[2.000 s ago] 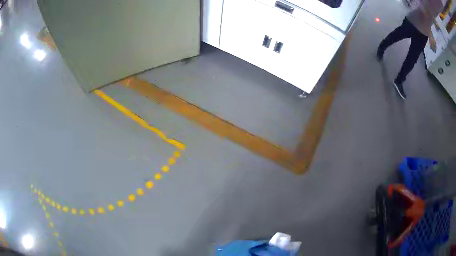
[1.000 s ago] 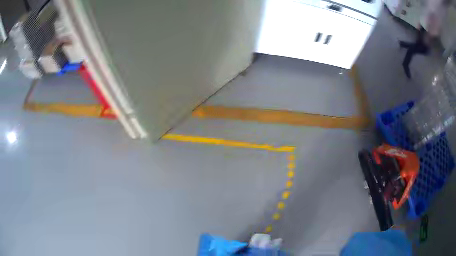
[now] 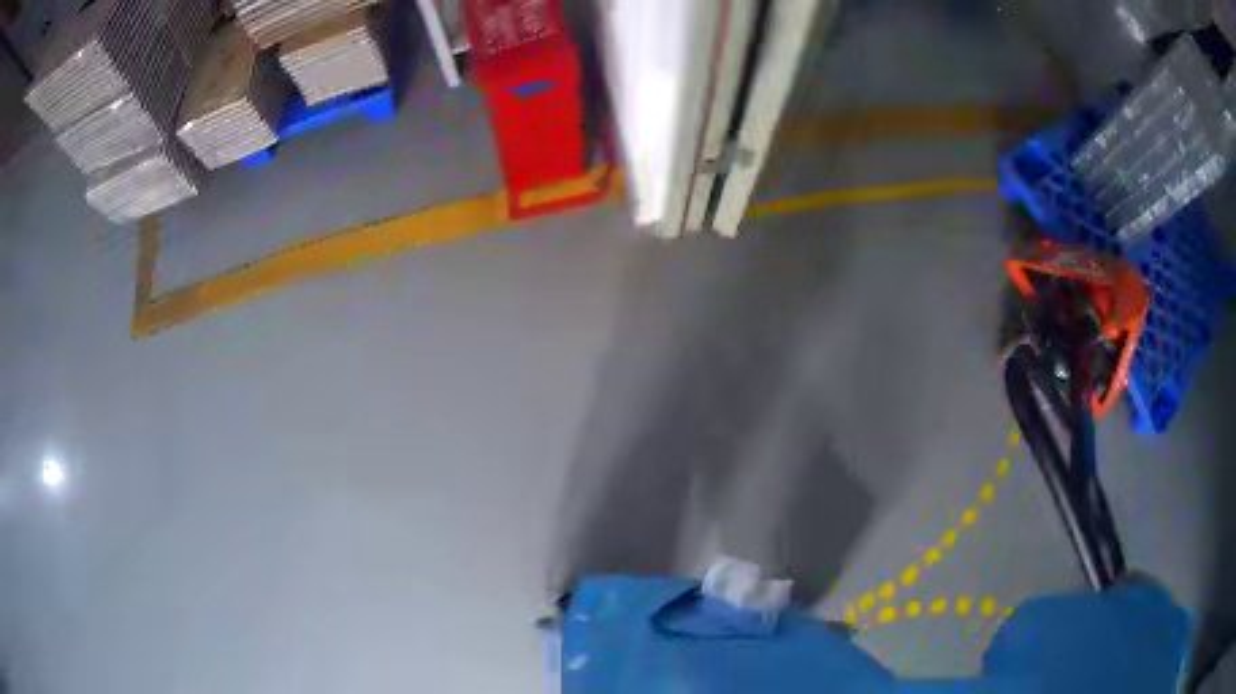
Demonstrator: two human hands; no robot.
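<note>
The black pallet jack handle (image 3: 1064,454) slants down at the right, its near end meeting blue clothing, which looks like my right sleeve (image 3: 1091,644). The orange-red jack body (image 3: 1122,301) is at the handle's far end. Beyond it a blue plastic pallet (image 3: 1177,332) bears a shiny grey-silver tray stack (image 3: 1159,149), cut off by the dark right rim. Neither of my hands shows; a grip on the handle cannot be seen. My blue clothing (image 3: 800,664) fills the bottom middle, with a white crumpled thing (image 3: 746,586) at its pocket.
A cream-white door or wall edge (image 3: 685,122) stands at the top middle. A red bin (image 3: 536,122) is left of it. Stacks of flat boxes (image 3: 129,115) stand at top left, some on a blue pallet (image 3: 332,111). Yellow lines (image 3: 312,258) mark the grey floor.
The view has turned left. The white cabinet and the walking person have left the picture; the red bin and box stacks show more. The handle now appears longer, reaching the blue sleeve.
</note>
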